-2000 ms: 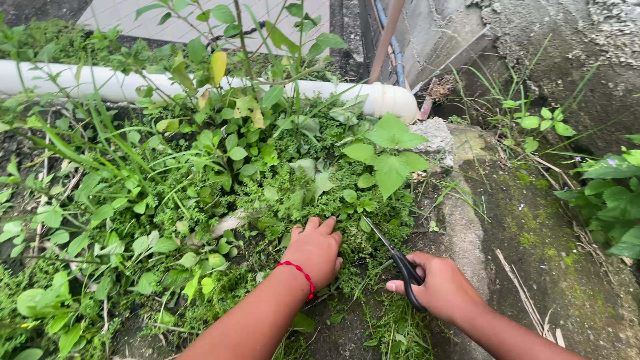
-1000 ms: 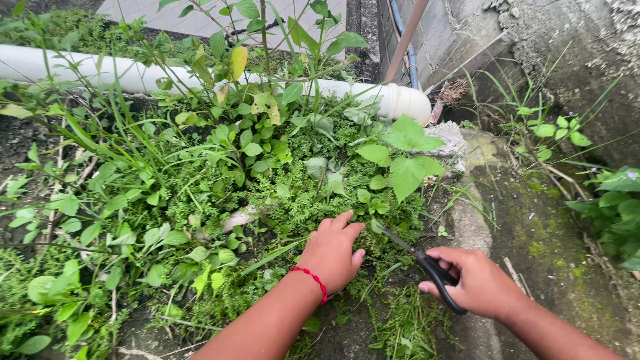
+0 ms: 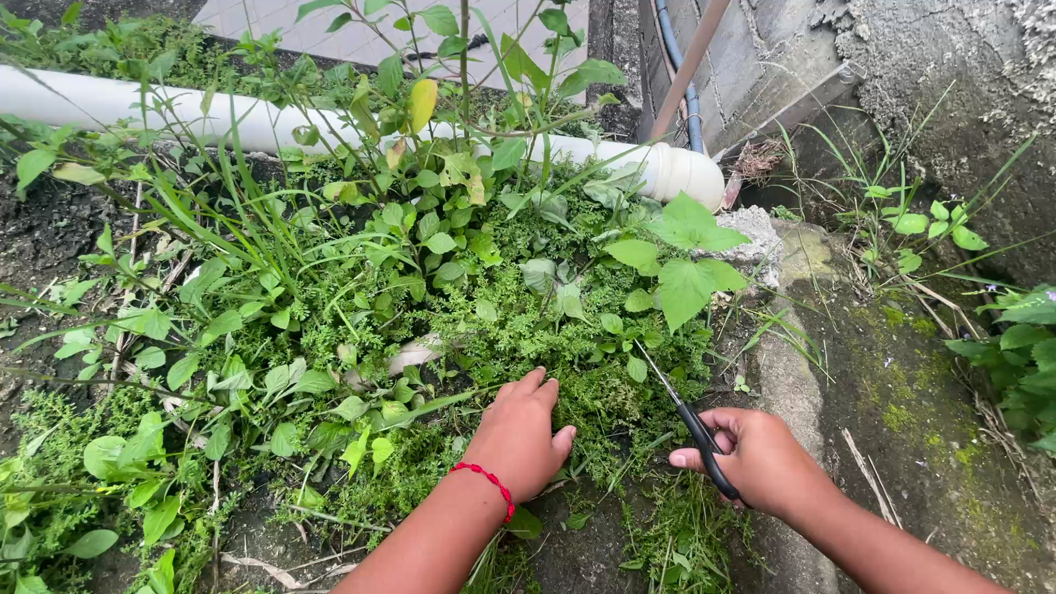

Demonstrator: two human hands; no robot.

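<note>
My right hand (image 3: 747,458) holds a pair of scissors (image 3: 689,417) with black handles. Their metal blades look closed, and the tip points up and left at small leaves in the low green weeds (image 3: 528,330). My left hand (image 3: 521,437), with a red braided bracelet (image 3: 487,478) at its wrist, rests palm down on the weeds left of the scissors. Its fingertips are partly among the leaves; whether they pinch any stem cannot be told. A broad-leaved plant (image 3: 689,280) stands just above the scissor tip. Loose green cuttings (image 3: 689,536) lie below the scissors.
A white plastic pipe (image 3: 272,124) crosses behind the weeds and ends in a capped fitting. Taller stems with a yellow leaf (image 3: 422,104) rise before it. At right are a concrete edge (image 3: 792,388), mossy ground, a rough wall (image 3: 973,99) and a leafy plant (image 3: 1023,346).
The left hand's fingers are less spread into the weeds than two seconds ago. The scissors remain in the right hand, near the same small leaves.
</note>
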